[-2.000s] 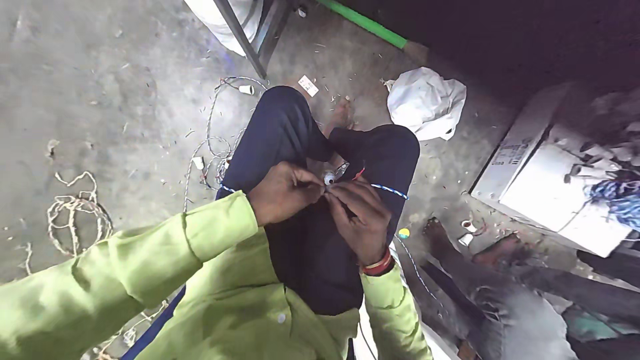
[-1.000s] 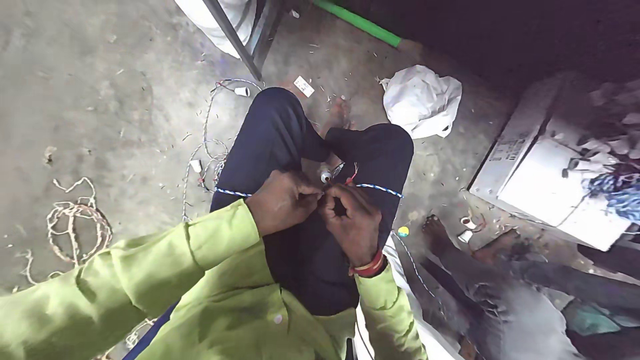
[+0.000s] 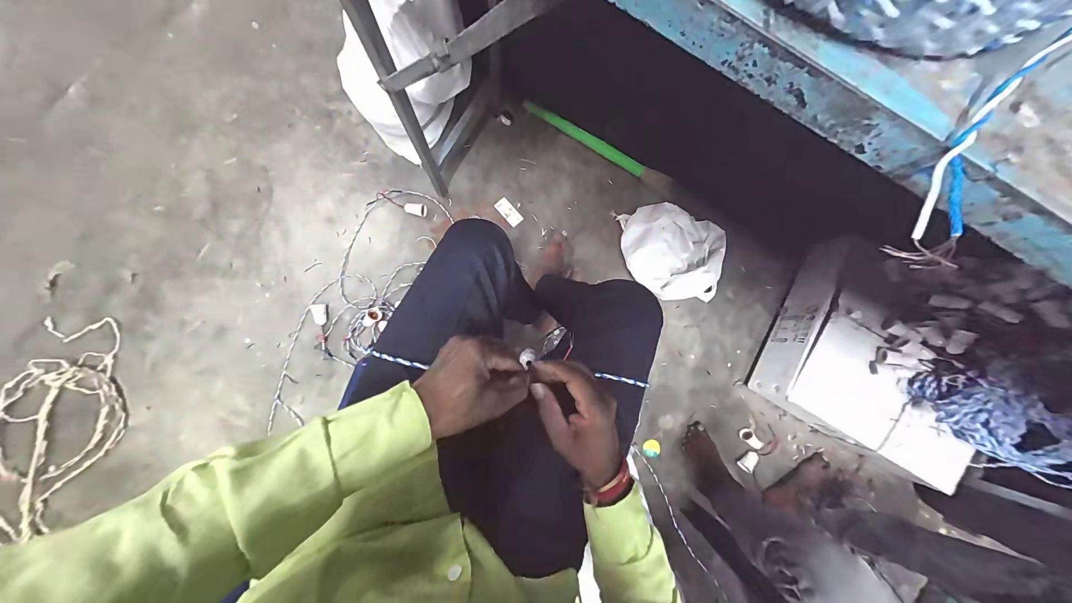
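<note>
Over my crossed legs, a blue-and-white twisted wire (image 3: 621,379) runs across both thighs and into my hands. My left hand (image 3: 473,383) pinches the wire close to a small white lamp holder (image 3: 527,358). Facing it, my right hand (image 3: 582,419) has thumb and forefinger closed at the same spot, beside short red wire ends (image 3: 570,345). The fingertips nearly meet, and the exact joint between them is hidden. Past my left knee, more twisted wire (image 3: 342,276) lies coiled on the floor with white lamp holders (image 3: 414,209) on it.
A white plastic bag (image 3: 672,251) lies past my right knee. A carton (image 3: 879,394) with wire and white pieces stands at right, near another person's legs (image 3: 754,519). A blue bench edge (image 3: 837,109) crosses the upper right. A rope coil (image 3: 63,410) lies at left, a green-handled broom (image 3: 586,138) ahead.
The view has shifted, bringing the blue bench edge into sight. Both hands have stayed together over my lap with their fingertips at the wire.
</note>
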